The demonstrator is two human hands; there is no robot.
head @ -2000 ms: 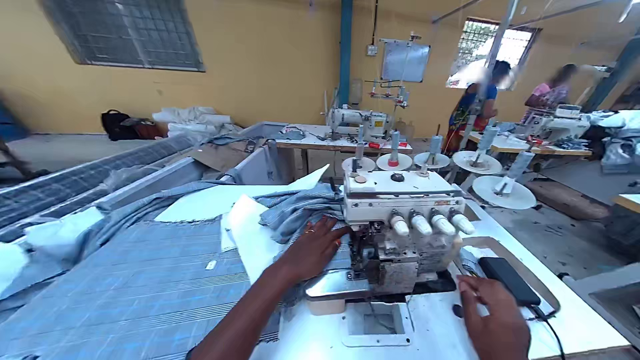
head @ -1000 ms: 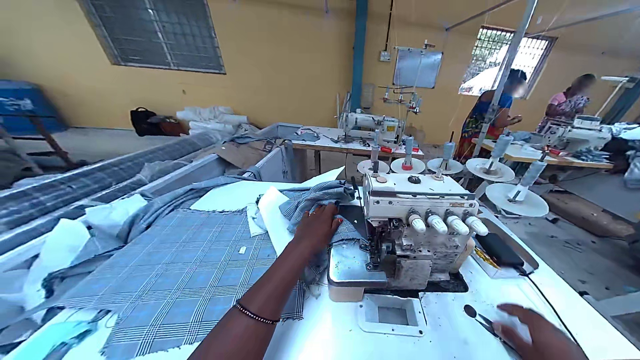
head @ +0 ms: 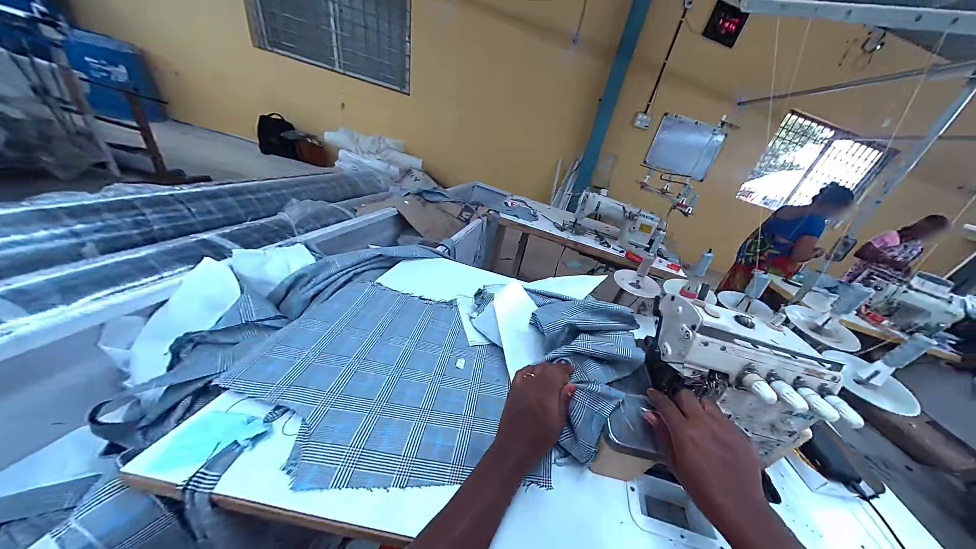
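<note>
My left hand [head: 538,402] grips a bunched edge of grey plaid fabric [head: 598,343] just left of the overlock sewing machine [head: 751,343]. My right hand [head: 705,438] lies over the metal plate [head: 633,427] at the machine's front, its fingertips by the needle area; whether they pinch cloth cannot be seen. A flat panel of blue-grey plaid fabric [head: 381,381] spreads over the white table to the left. A strip of white material [head: 516,324] lies between the panel and the bunched cloth.
Cone thread stands [head: 873,381] are behind the machine. A black case [head: 839,457] sits at its right. Fabric scraps [head: 183,328] hang over the table's left side, near plastic-wrapped rolls [head: 152,221]. Another sewing machine [head: 618,217] stands farther back. Two people [head: 785,236] are at the back right.
My right hand has moved left from the table at the machine's right to the plate at its front. My left hand has closed on the cloth. The view has swung left.
</note>
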